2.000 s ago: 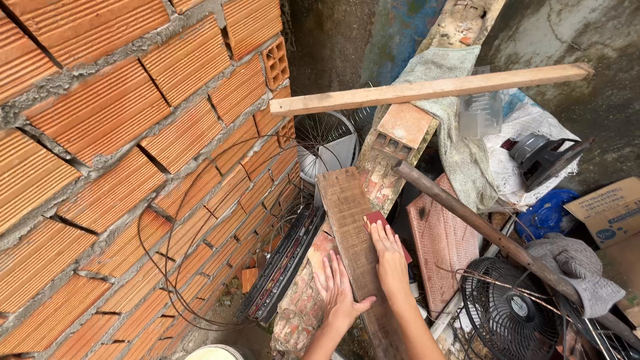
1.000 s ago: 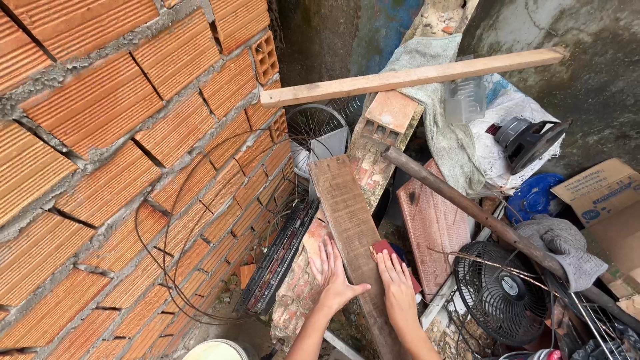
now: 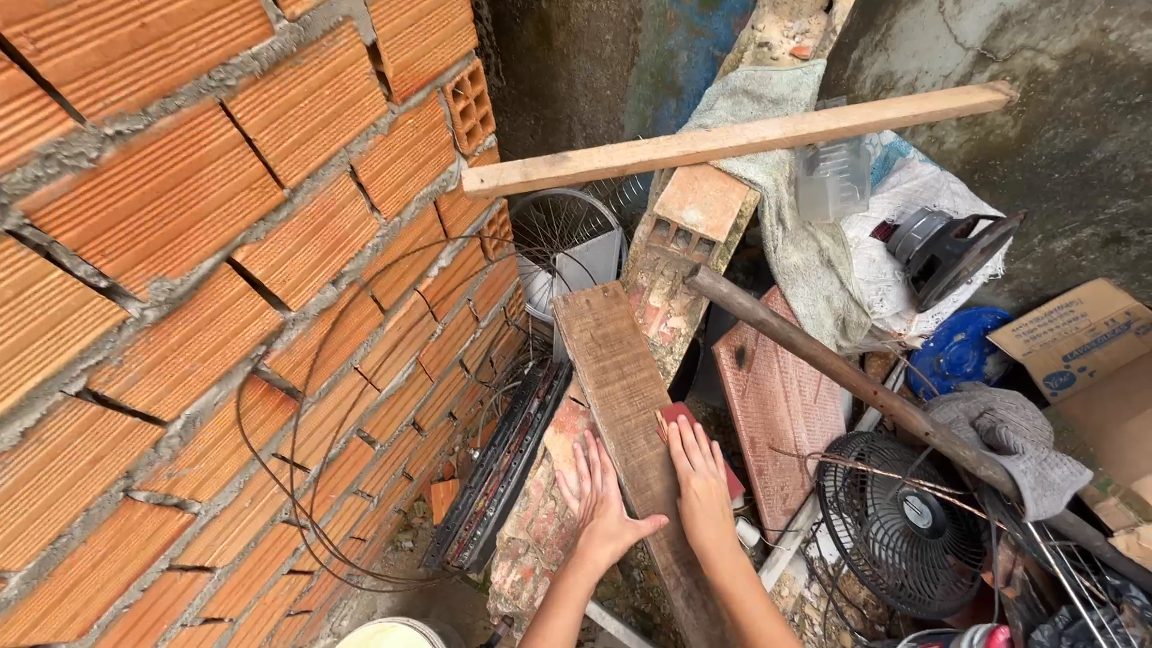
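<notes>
A rough brown wooden board (image 3: 621, 369) lies lengthwise over a broken masonry ledge (image 3: 531, 540). Spread along the board's left edge, my left hand (image 3: 598, 504) has its thumb across the top face and its fingers over the side. On the right edge, my right hand (image 3: 700, 477) lies flat over a dark red sheet, seemingly sandpaper (image 3: 679, 418), pressing it to the board. The part of the sheet under the palm is hidden.
A hollow-brick wall (image 3: 180, 270) rises at left with loose wire before it. A pale wooden batten (image 3: 738, 139) spans the far side above a brick (image 3: 702, 202). At right are a wooden pole (image 3: 828, 369), a black fan (image 3: 900, 522), a speaker (image 3: 945, 252) and a cardboard box (image 3: 1080, 342).
My right hand with the red sheet sits a little differently along the board's right edge. My left hand stays at the left edge. The view has shifted slightly.
</notes>
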